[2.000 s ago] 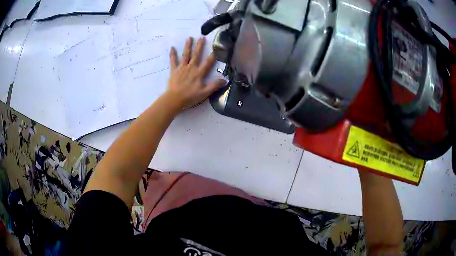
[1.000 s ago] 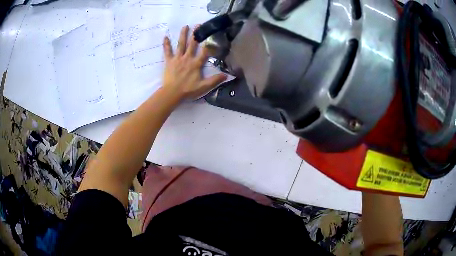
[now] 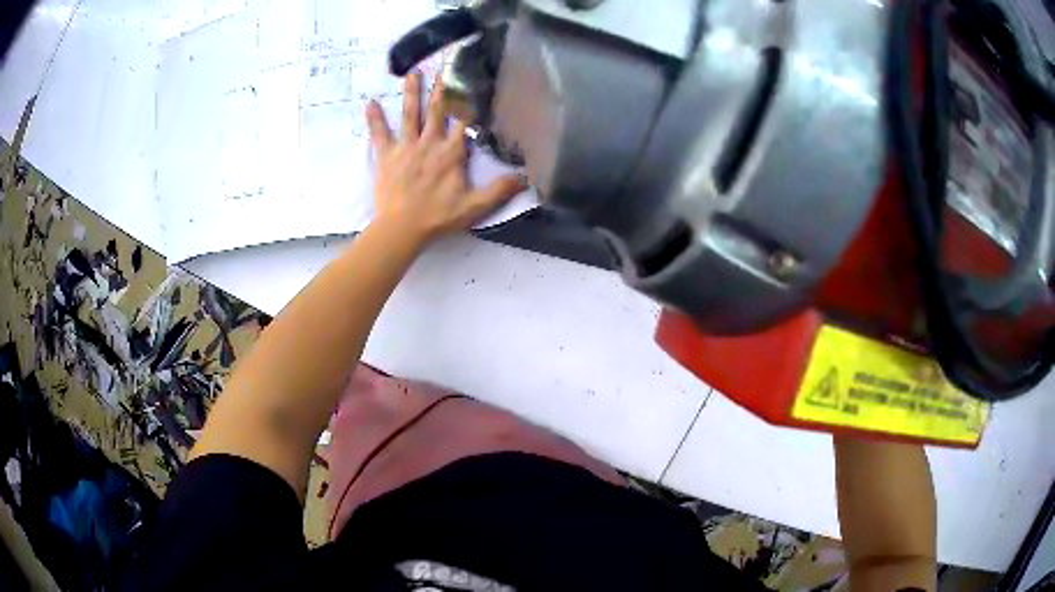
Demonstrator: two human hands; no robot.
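My left hand (image 3: 430, 179) lies flat, fingers spread, on the white paper marker (image 3: 266, 139) over the fabric lay, whose thin dark edge curves along its near side. The straight knife cutting machine (image 3: 717, 150), with a silver ribbed motor, stands just right of my fingers. Its red control box (image 3: 735, 359) with a yellow warning label is below the motor. Part of the grey base plate (image 3: 555, 241) shows beside my thumb. The blade is hidden. My right forearm goes up under the control box; my right hand is hidden behind the machine.
The black power cord (image 3: 931, 254) loops down the machine's right side. The white table (image 3: 521, 335) has a panel seam near its front edge. Dark and white scraps litter the tan floor (image 3: 139, 347) at the left. My body is against the table's front edge.
The machine first shifted right and nearer in the view, then back left. The black-tipped part moved left over my left fingertips. Less of the base plate shows. My left hand stays flat.
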